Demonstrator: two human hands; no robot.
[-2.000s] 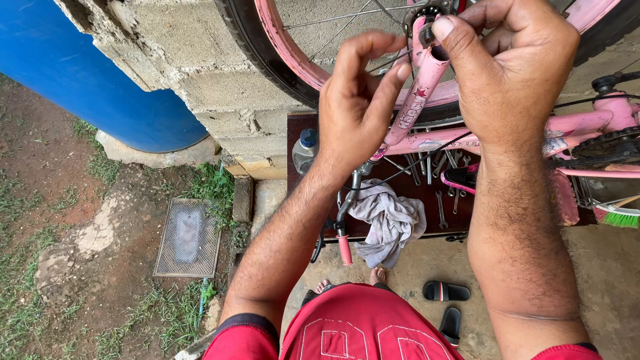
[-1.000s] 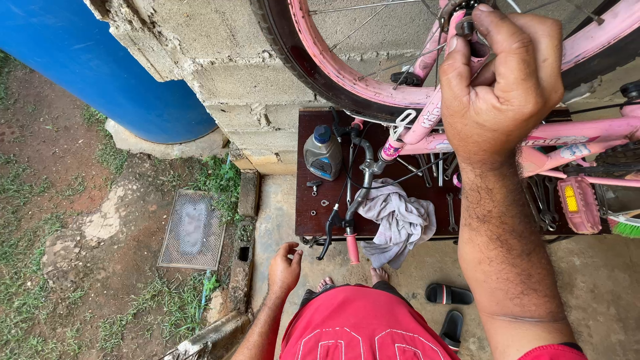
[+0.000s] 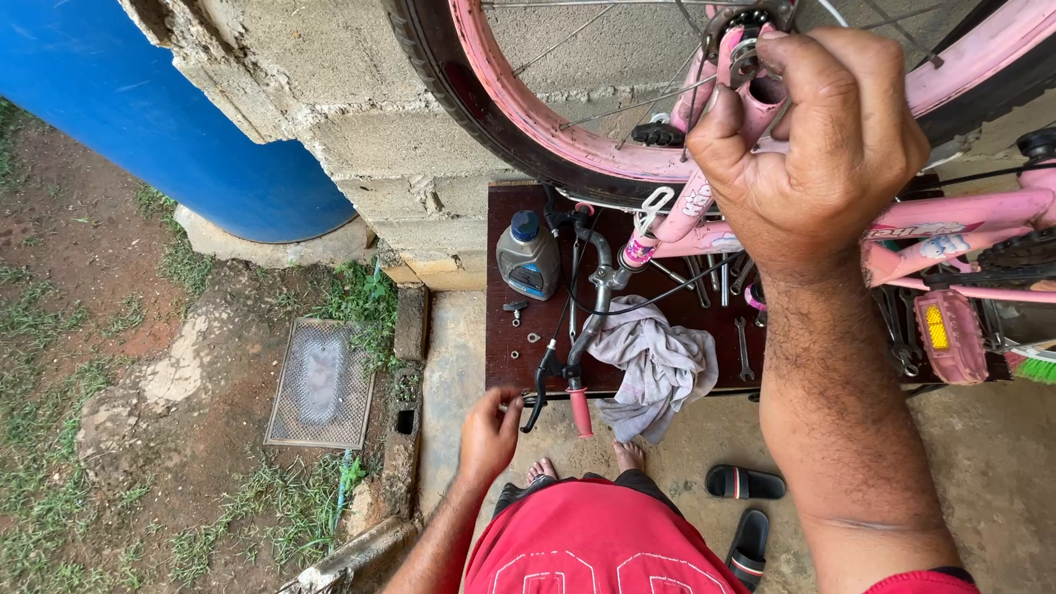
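Observation:
A pink bicycle stands upside down, its wheel [image 3: 495, 78] at the top and its handlebar [image 3: 591, 330] lying over a dark red table [image 3: 516, 375]. My right hand [image 3: 813, 140] is raised at the wheel axle, thumb and forefinger on either side of a metal nut [image 3: 744, 62] at the end of the pink fork [image 3: 763, 103]. My left hand [image 3: 492, 433] is low, beside the black brake lever [image 3: 540, 396] near the table's front edge; its fingers are curled and whether they hold anything cannot be told. Several small metal nuts [image 3: 533, 337] lie behind it.
A grey bottle [image 3: 528, 260] with a blue cap and a crumpled cloth [image 3: 656, 355] rest on the table. Wrenches [image 3: 743, 351] lie under the frame. A block wall [image 3: 396, 132] is behind, a blue tank [image 3: 181, 124] at left. Sandals [image 3: 745, 483] lie on the floor.
My left hand has come away from the axle and down to the table's front edge, beside the brake lever. My right hand has stayed at the axle.

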